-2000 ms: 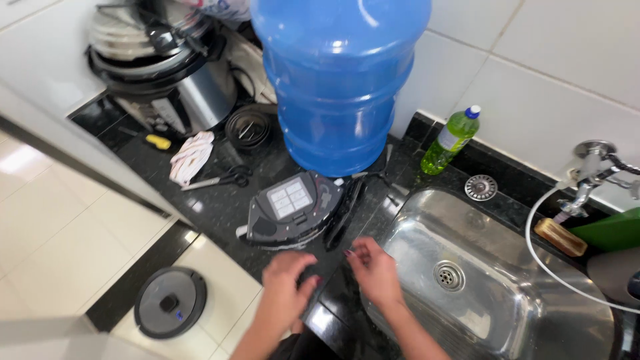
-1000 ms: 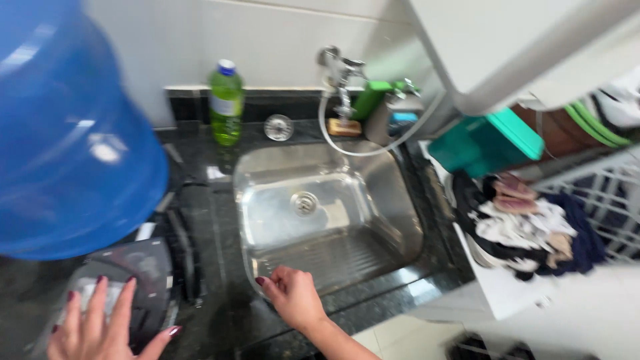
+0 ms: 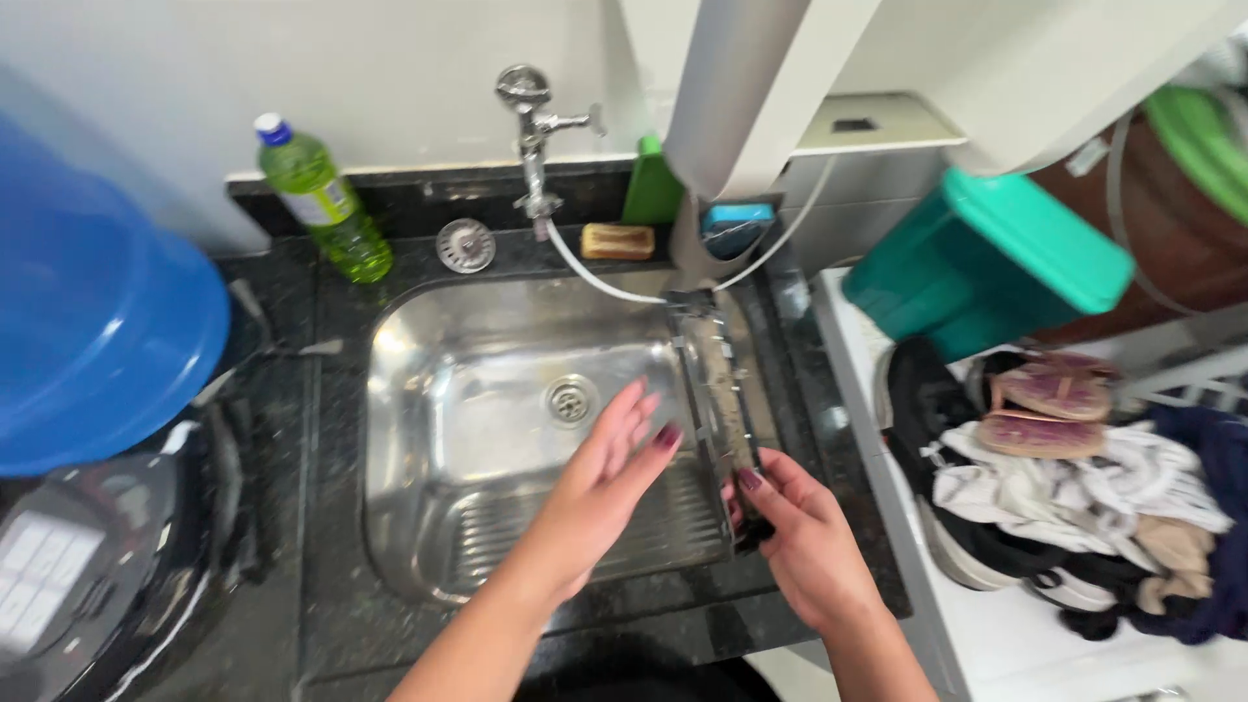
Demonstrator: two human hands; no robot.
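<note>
My right hand (image 3: 804, 531) grips the near end of a long, narrow black plastic part (image 3: 717, 419), which looks dirty inside and slants over the right side of the steel sink (image 3: 458, 380). My left hand (image 3: 604, 478) is just left of that part, over the sink, with its fingers apart and nothing in them. Part of a dark robot-vacuum bin or module (image 3: 88, 575) with a white grid-like panel lies on the counter at the far left. The drain strainer (image 3: 571, 401) shows at the sink's bottom.
A blue water jug (image 3: 97, 322) stands left. Behind the sink are a green bottle (image 3: 327, 205), a loose strainer (image 3: 465, 246), a brush (image 3: 617, 242), a tap (image 3: 531, 146) with a white hose and a sponge (image 3: 736, 229). Shoes, cloths and a teal bin (image 3: 985, 263) are at right.
The view has swung right toward the sink. My left hand has left the dark module, where it lay a second ago. My right hand now holds the narrow black part over the sink.
</note>
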